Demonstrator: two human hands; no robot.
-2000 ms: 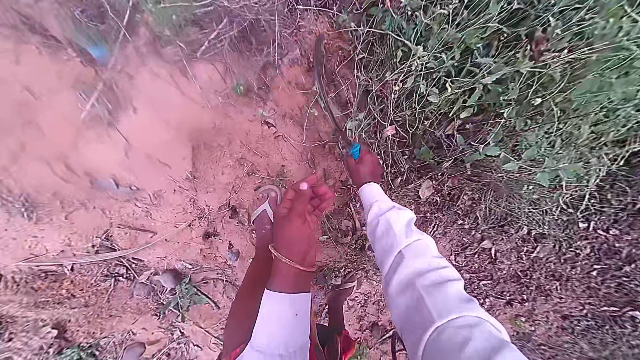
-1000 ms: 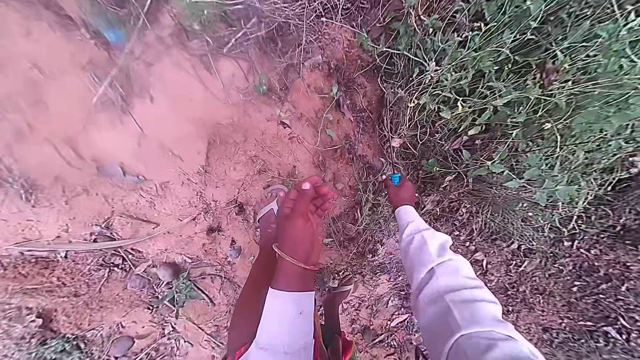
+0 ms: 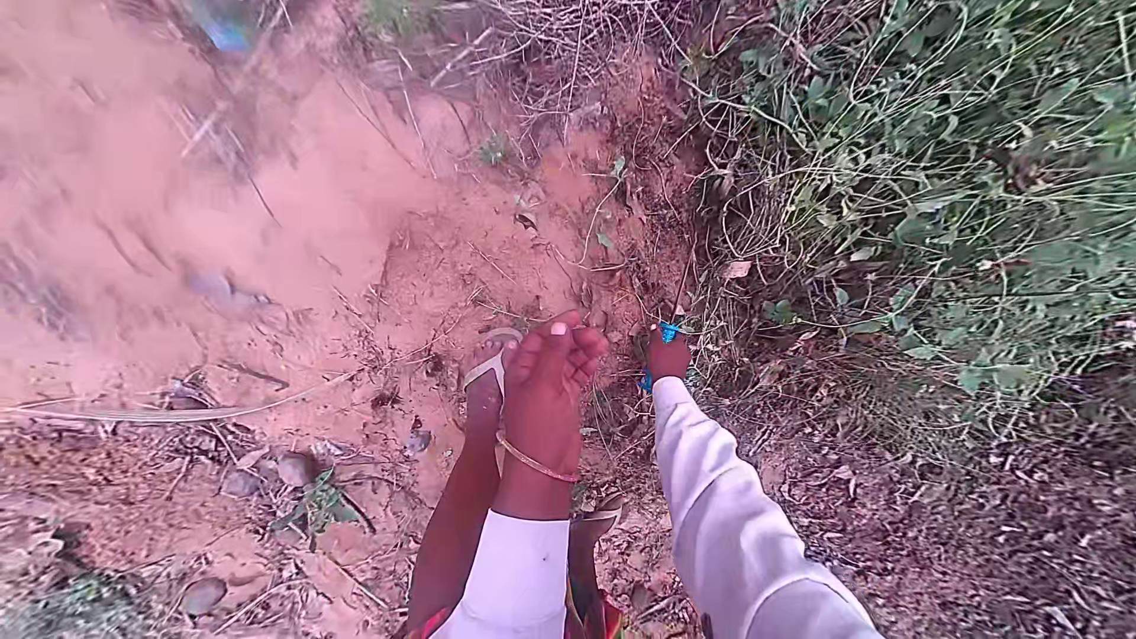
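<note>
My left hand (image 3: 550, 382), with a bangle (image 3: 537, 460) at the wrist, is raised over my sandalled foot, its fingers loosely curled and nothing visible in them. To its right, my right hand (image 3: 669, 353) is closed around a handle wrapped in bright blue material (image 3: 668, 332), beside the edge of the green vines (image 3: 843, 195). Only a thin dark part of the tool shows above the fist; its blade cannot be made out among the stems.
Dry twigs (image 3: 550, 53) lie along the top. On the reddish soil at the left are a long dry leaf strip (image 3: 177, 414), several stones (image 3: 295, 468) and a small green plant (image 3: 319, 506). My sandal (image 3: 486, 368) is below the left hand. Leaf litter (image 3: 932, 532) spreads at lower right.
Two seconds ago a long curved blade showed above my right fist; now it does not show. The right hand went right, then came back left and lower. The left hand stays curled much as before.
</note>
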